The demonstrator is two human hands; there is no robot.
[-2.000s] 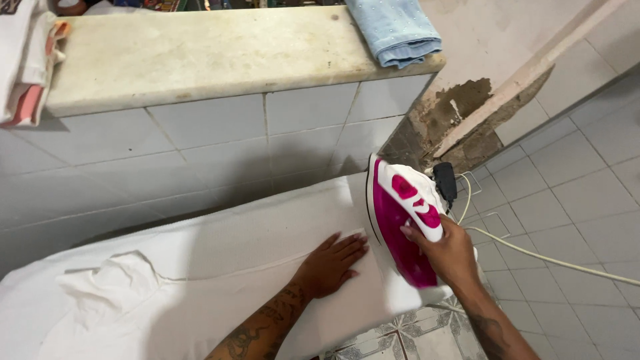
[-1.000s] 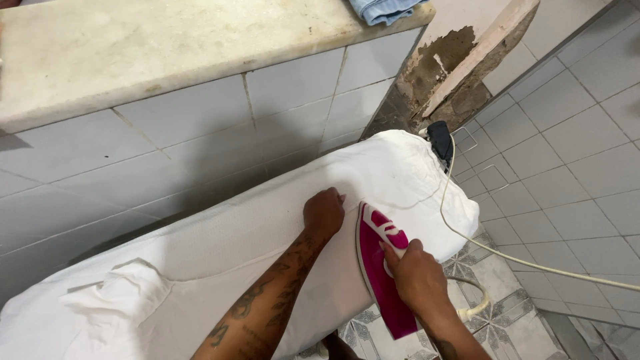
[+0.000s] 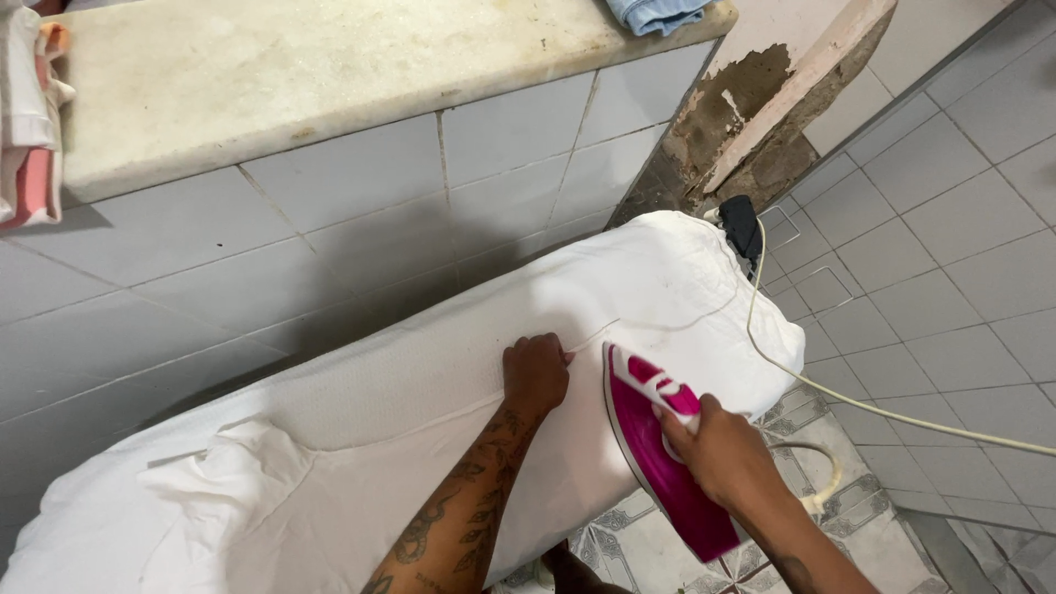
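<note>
My right hand grips the handle of a magenta and white clothes iron, whose tip lies over the white cloth and whose rear juts past the near edge of the ironing board. Just left of the iron's tip, my left hand is closed on the edge of a thin white garment spread over the board. Part of this garment lies bunched in folds at the board's left. The fingertips of my left hand are partly hidden.
Behind the board stands a tiled half wall with a marble top; folded blue denim and other folded clothes rest on it. A pale cord and a black cord part hang by the board's right end, near a grey tiled wall.
The iron has moved from the board's right end toward its near edge. My left hand lay flat with fingers spread two seconds ago and is now closed on the cloth.
</note>
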